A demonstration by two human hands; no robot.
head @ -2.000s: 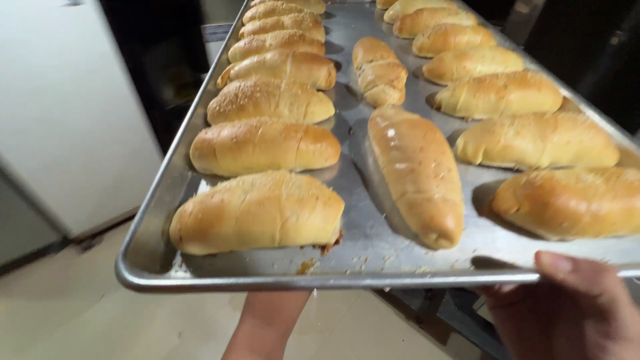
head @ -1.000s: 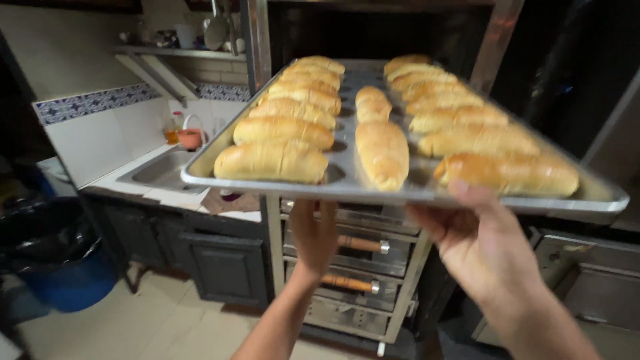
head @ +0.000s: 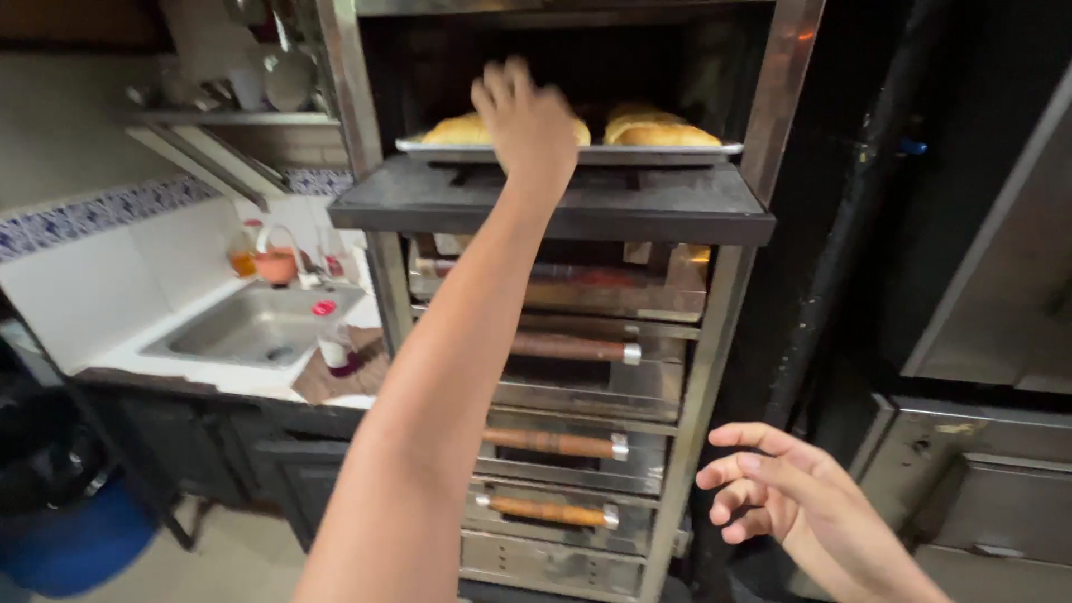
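Note:
A metal sheet tray point(head: 670, 151) of golden bread rolls point(head: 657, 127) sits inside the top chamber of a metal deck oven, above its lowered door point(head: 553, 209). My left hand point(head: 529, 121), slightly blurred, is raised in front of the tray's front rim, fingers spread, and covers part of the rolls; whether it touches the tray I cannot tell. Lower right, my right hand point(head: 775, 490) is off the tray with its fingers apart and slightly curled, holding nothing. The back of the tray is hidden in the dark chamber.
Below the lowered door are oven doors with wooden handles point(head: 548, 511). To the left stand a steel sink point(head: 260, 327), a jar with a red lid point(head: 335, 343) and a blue bin point(head: 75, 536). A steel appliance point(head: 988, 486) is at the right.
The tray of rolls, held in both my hands before, now rests in the oven chamber. My right hand has let go and moved away; my left is raised with spread fingers.

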